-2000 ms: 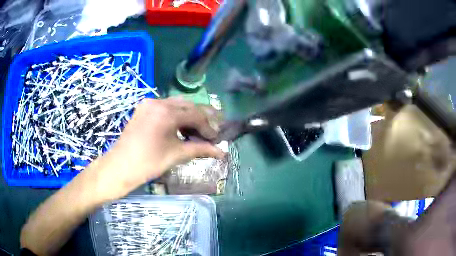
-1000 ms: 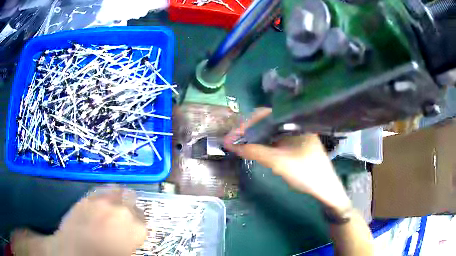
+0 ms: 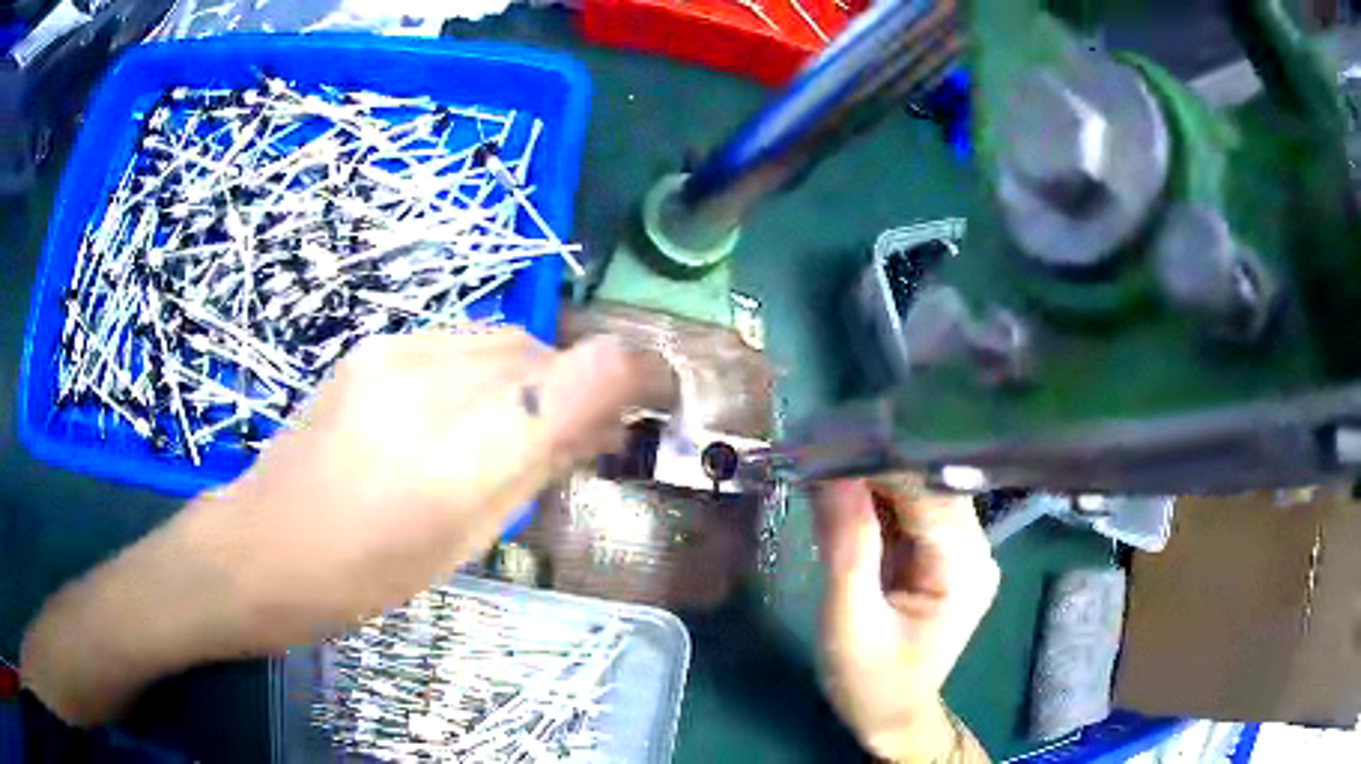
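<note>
My left hand (image 3: 426,448) reaches in from the left, blurred, with its fingertips over the left part of the silver fixture (image 3: 681,457). Whether it holds a rod cannot be told. A round black cap (image 3: 720,460) sits on the fixture, close to the dark ram tip (image 3: 791,454). My right hand (image 3: 908,597) is right of the fixture, below the metal guard plate (image 3: 1134,448), fingers bent; its fingertips are partly hidden and no held thing shows. The worn press base plate (image 3: 642,540) lies under the fixture. The clear tub of rods (image 3: 675,657) is below it.
A blue tray (image 3: 575,135) heaped with black-ended rods is left. The green press body (image 3: 955,194) and shiny column (image 3: 821,105) fill the upper right. A red tray (image 3: 672,33) is behind. A black-filled tub (image 3: 888,284), grey block (image 3: 1078,649) and cardboard box (image 3: 1239,612) are right.
My left hand has moved from over the clear tub up to the fixture. My right hand has drawn back from the fixture to the right and down. The whole view has shifted.
</note>
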